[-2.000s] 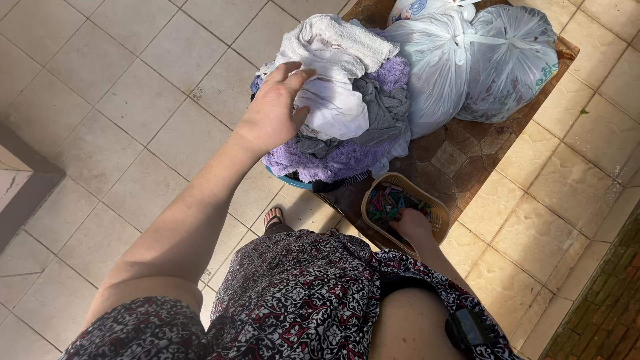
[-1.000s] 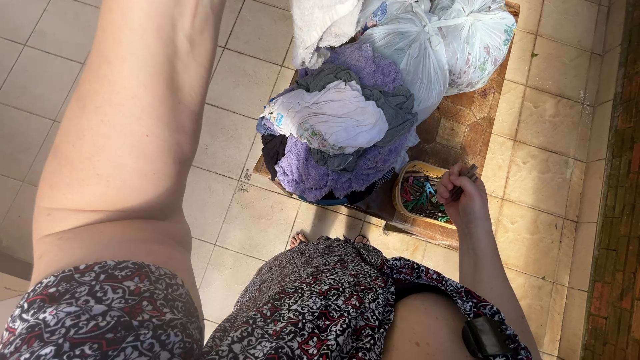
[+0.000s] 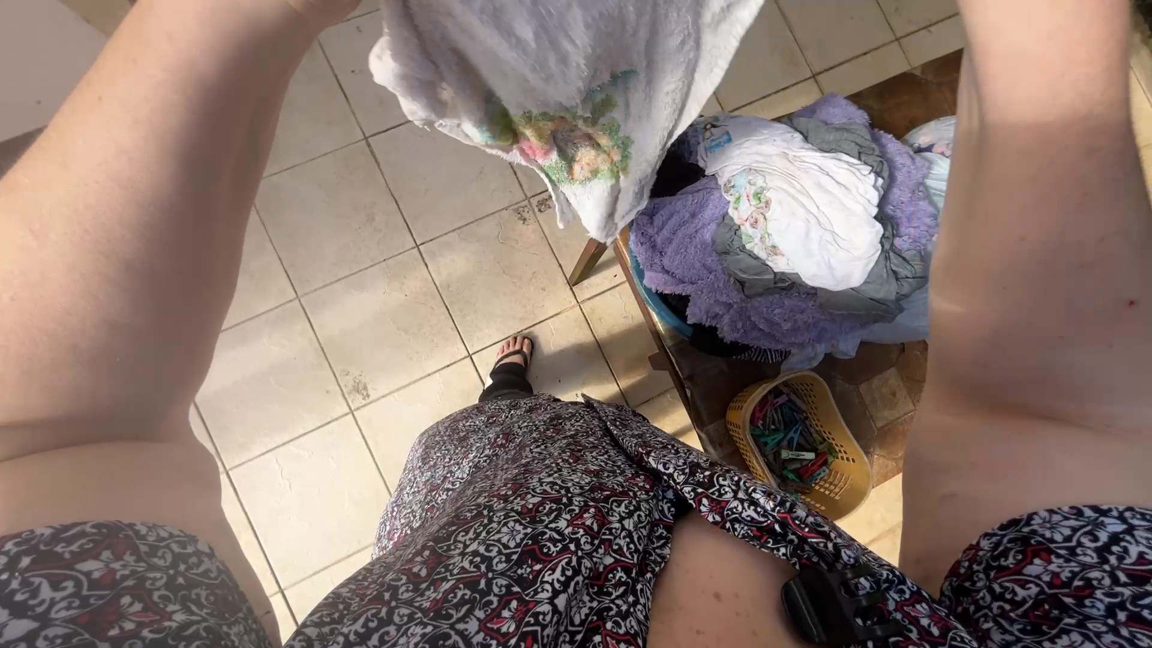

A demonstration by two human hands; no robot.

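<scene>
Both my forearms reach up past the top edge of the view, so my left hand and my right hand are out of frame. Between the forearms a white terry towel [image 3: 576, 117] with a coloured flower print hangs down from the top edge; what holds it is hidden. To its right, damp-looking laundry lies heaped in a blue basin [image 3: 661, 301]: a white printed cloth [image 3: 801, 198], a grey cloth [image 3: 891, 279] and a fluffy purple piece [image 3: 675, 238]. A yellow plastic basket [image 3: 841, 481] with colourful clothespins [image 3: 792, 441] stands below the heap.
The basin and basket stand on a brown tile-topped table [image 3: 886, 396] with a wooden leg [image 3: 587, 261]. Part of a plastic bag [image 3: 936, 144] shows behind the right forearm. Light floor tiles [image 3: 378, 297] lie below, with my sandalled foot [image 3: 515, 351] on them.
The white towel has gone from the top of the heap to hanging between my raised arms. My right hand has left the basket, having held something small, and risen out of view.
</scene>
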